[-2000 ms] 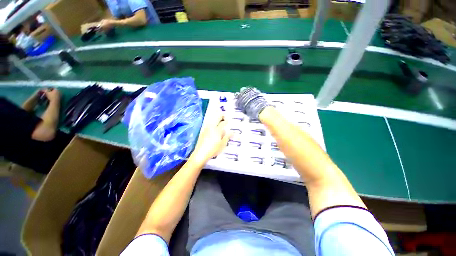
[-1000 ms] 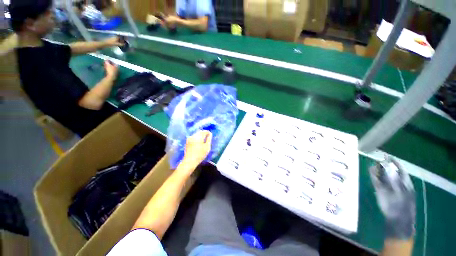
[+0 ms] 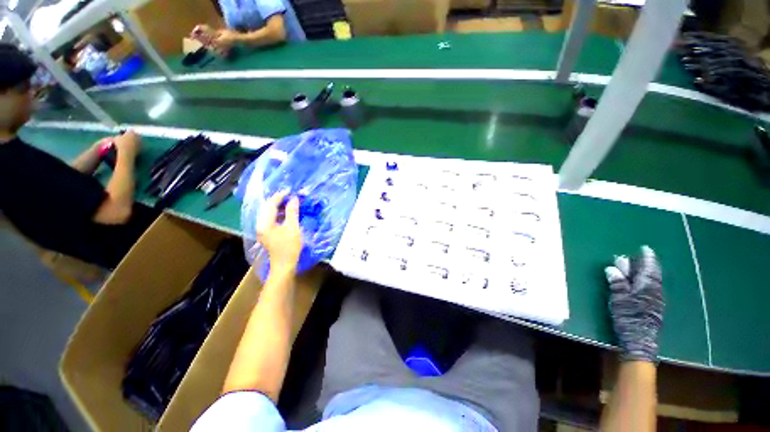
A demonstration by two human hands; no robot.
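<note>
My bare left hand (image 3: pixel 281 229) is at the opening of the crumpled blue plastic bag (image 3: pixel 336 173), over small blue parts (image 3: pixel 311 211); its fingers are bent, and whether they hold a part cannot be told. The white foam tray (image 3: pixel 456 232) lies on the near bench edge, right of the bag. It has rows of small dark, shiny curved parts (image 3: pixel 477 253). Several small blue parts (image 3: pixel 385 197) sit in its left column. My gloved right hand (image 3: pixel 637 305), grey-black knit with paler fingertips, rests on the green bench right of the tray, fingers apart and empty.
A cardboard carton (image 3: pixel 110 329) with black parts stands below left. Long black parts (image 3: pixel 190 166) lie left of the bag. Grey housings (image 3: pixel 349 103) stand on the conveyor. A white post (image 3: pixel 620 93) rises behind the tray. People work at the left and across.
My left hand has gone from the tray to the bag. My right hand has left the tray for the bench at right. More blue parts show in the tray's left column. The view has shifted.
</note>
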